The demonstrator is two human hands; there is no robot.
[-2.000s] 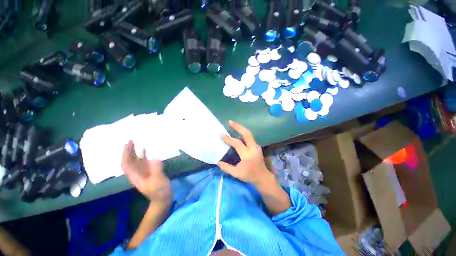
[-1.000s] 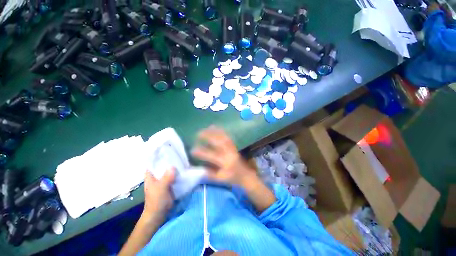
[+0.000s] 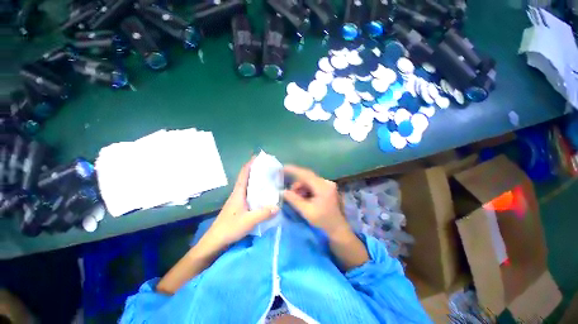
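Note:
A compact white wrapped unit (image 3: 265, 182) is held upright in front of the smock, just over the bench's front edge. My left hand (image 3: 236, 212) is closed around its left side and lower end. My right hand (image 3: 315, 201) is at its right side, with the fingertips bent against the edge of the wrap. Whatever is inside the wrap is hidden. A fanned stack of white sheets (image 3: 161, 171) lies on the bench to the left.
The green bench (image 3: 184, 104) holds many black lens units (image 3: 273, 47) along the back and left. A pile of white and blue discs (image 3: 367, 95) lies right of centre. Translucent bundles (image 3: 380, 212) and an open brown carton (image 3: 507, 234) are below the edge at right.
The loose white sheet is now a compact bundle. My left hand has moved from the stack to hold it. My right hand has come in against its side.

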